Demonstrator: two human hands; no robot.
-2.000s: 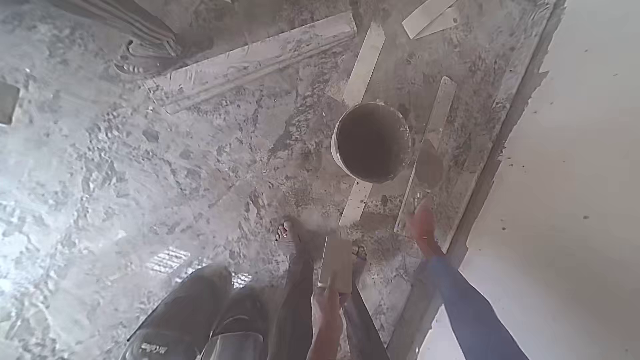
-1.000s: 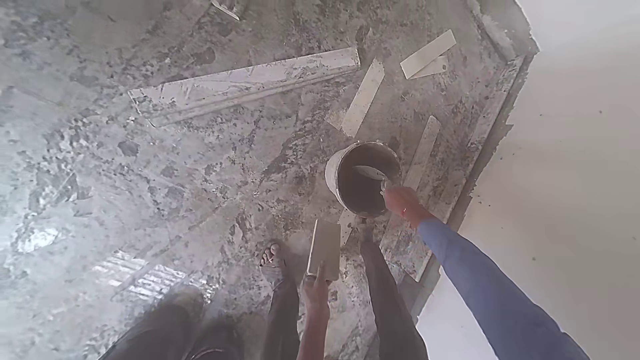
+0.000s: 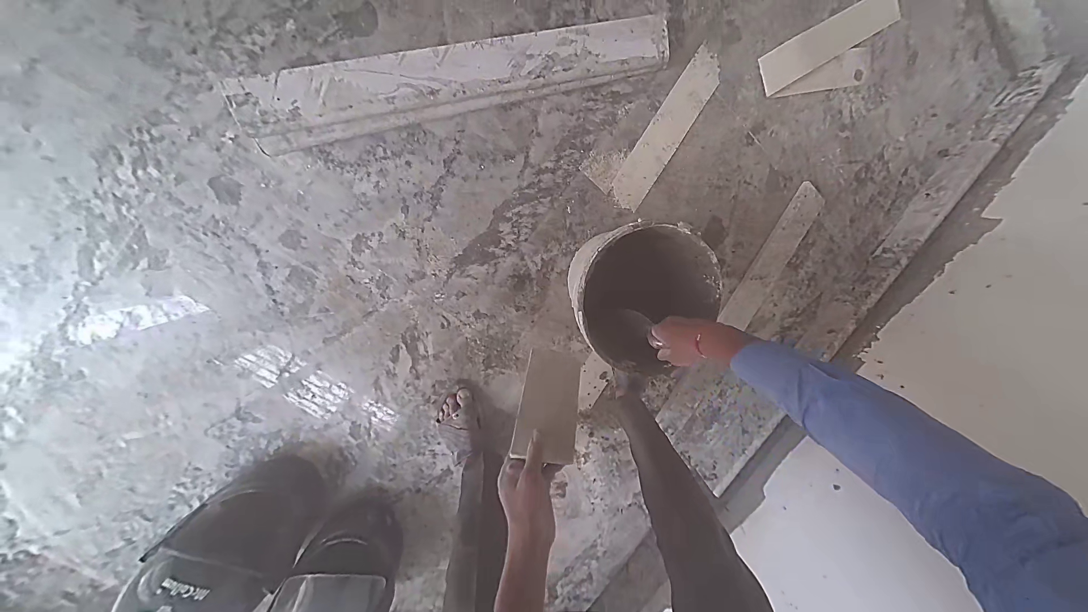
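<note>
My left hand [image 3: 529,484] grips the lower end of a flat rectangular grey-beige piece [image 3: 548,408], with the thumb on its upper face. Its material is unclear. My right hand [image 3: 687,340], below a blue sleeve, reaches over the right rim of a round bucket [image 3: 586,263]. It is closed on the handle of a trowel-like tool [image 3: 631,330], whose rounded metal part dips inside the bucket. The bucket's interior is dark, and its contents cannot be made out. The flat piece is just left of and below the bucket.
Pale strips [image 3: 667,127] [image 3: 778,246] lie around the bucket, and two more overlap [image 3: 829,51] at upper right. A long board [image 3: 459,72] lies farther back. A bare foot [image 3: 459,416] and dark sandals [image 3: 242,527] are nearby. A pale wall [image 3: 960,357] borders the right.
My right hand has moved from over the strip right of the bucket to the bucket, with the tool now inside. My left hand still holds the flat piece.
</note>
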